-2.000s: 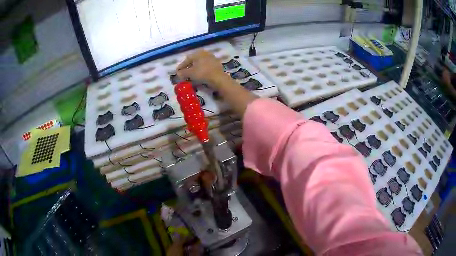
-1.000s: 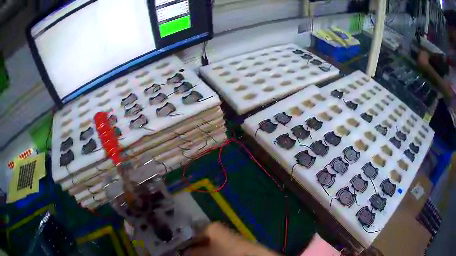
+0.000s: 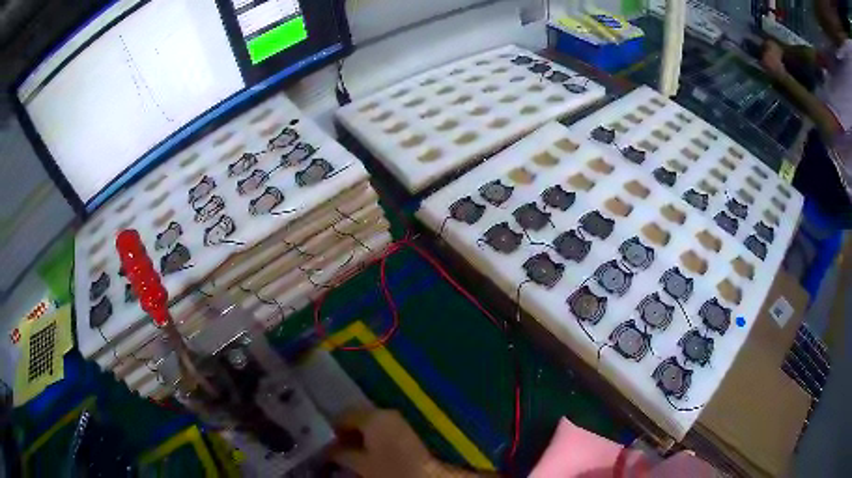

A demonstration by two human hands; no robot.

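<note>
The test fixture (image 3: 266, 397), a silver metal block, stands at the lower left. Its red ribbed clamp handle (image 3: 142, 278) points up and leans left. My right hand (image 3: 383, 446) is at the fixture's right side, cut off by the bottom edge and blurred; whether its fingers hold anything cannot be seen. My left hand does not show. Dark wired round parts (image 3: 266, 200) sit in the white foam tray (image 3: 201, 275) on top of the stack behind the fixture.
A monitor (image 3: 140, 89) stands behind the stack. A large foam tray (image 3: 589, 373) with dark parts lies at right on a cardboard box (image 3: 771, 359); another tray (image 3: 411, 177) lies at the back. A red cable (image 3: 397, 303) loops on the green mat. Another person's arm (image 3: 808, 93) shows at upper right.
My right hand has left the foam tray behind the handle and come down beside the fixture. The view has swung right, so the fixture appears farther left. A curve now shows on the monitor, blank one second ago.
</note>
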